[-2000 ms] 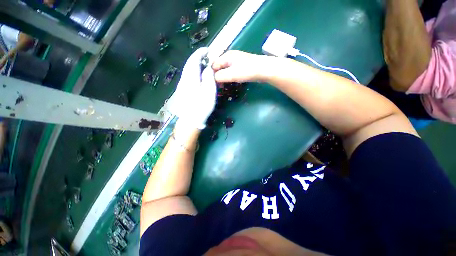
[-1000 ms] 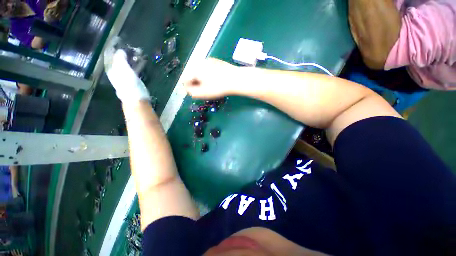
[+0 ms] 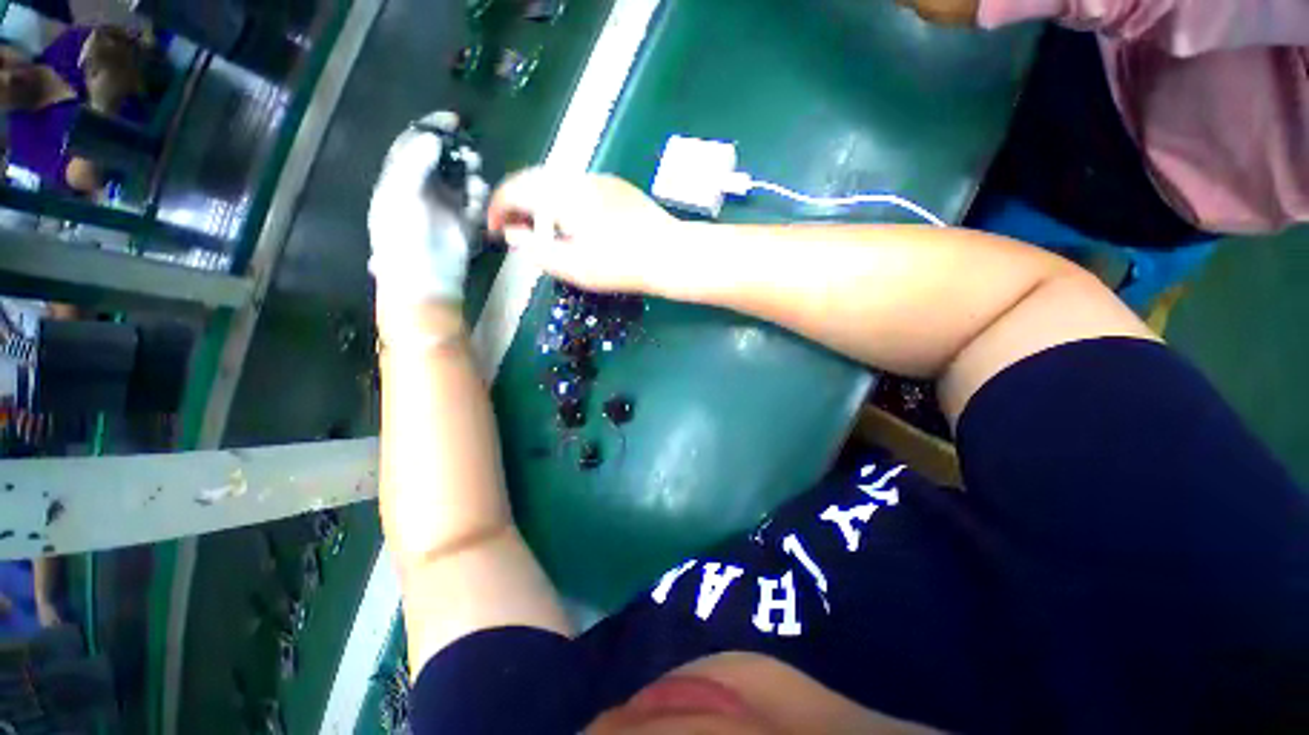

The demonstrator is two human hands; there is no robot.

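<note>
My left hand [image 3: 419, 223], in a white glove, is over the belt side of the white rail. Its fingers are closed on a small dark unit [image 3: 454, 158], mostly hidden by the glove. My bare right hand [image 3: 582, 233] is just right of it, over the rail, with thumb and fingers drawn together close to the glove. Whether it pinches a small part cannot be told. A heap of dark, shiny wired components [image 3: 577, 345] lies on the green bench below my right hand, with a few loose ones nearer my body.
The white rail [image 3: 586, 115] divides the bench from the dark green belt [image 3: 323, 381], which carries spaced units. A white adapter [image 3: 695, 175] with a cable lies on the bench. A cardboard box [image 3: 907, 442] is beside my lap. A pale post crosses at left. A person's pink sleeve is at upper right.
My left hand has come back from farther over the belt towards my right hand, with the dark unit in it. My right hand has turned slightly towards it. The view has shifted a little.
</note>
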